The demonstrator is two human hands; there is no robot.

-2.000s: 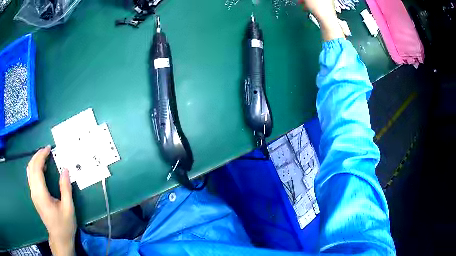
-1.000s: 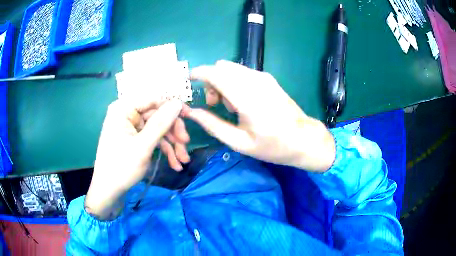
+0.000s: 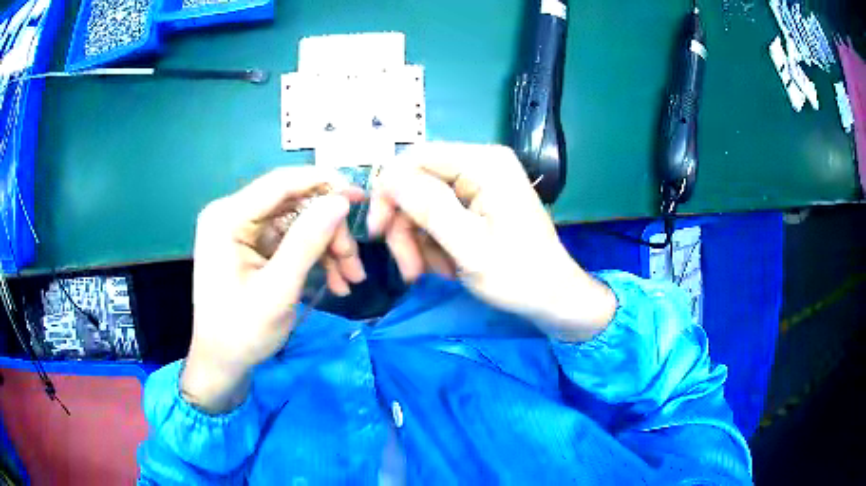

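A white plate (image 3: 353, 100) with a stepped outline lies flat on the green mat, with small edge holes and two small dark spots on it. My left hand (image 3: 271, 252) and my right hand (image 3: 475, 223) are just in front of its near edge. Their curled fingertips nearly meet. Something small, thin and pale shows between the fingertips, too blurred to name. Which hand grips it is unclear. A thin grey cable (image 3: 309, 296) hangs below my left hand.
Two black electric screwdrivers, a thick one (image 3: 543, 114) and a slimmer one (image 3: 680, 133), lie at right. Blue screw trays (image 3: 152, 38) stand upper left. A dark-tipped lead (image 3: 209, 73) lies near them. White strips (image 3: 793, 71) lie upper right. A blue bin (image 3: 736, 285) stands below the bench.
My right hand has come from the far right to meet my left hand. The plate now lies square on the mat, with both hands at its near edge. The camera view has shifted left.
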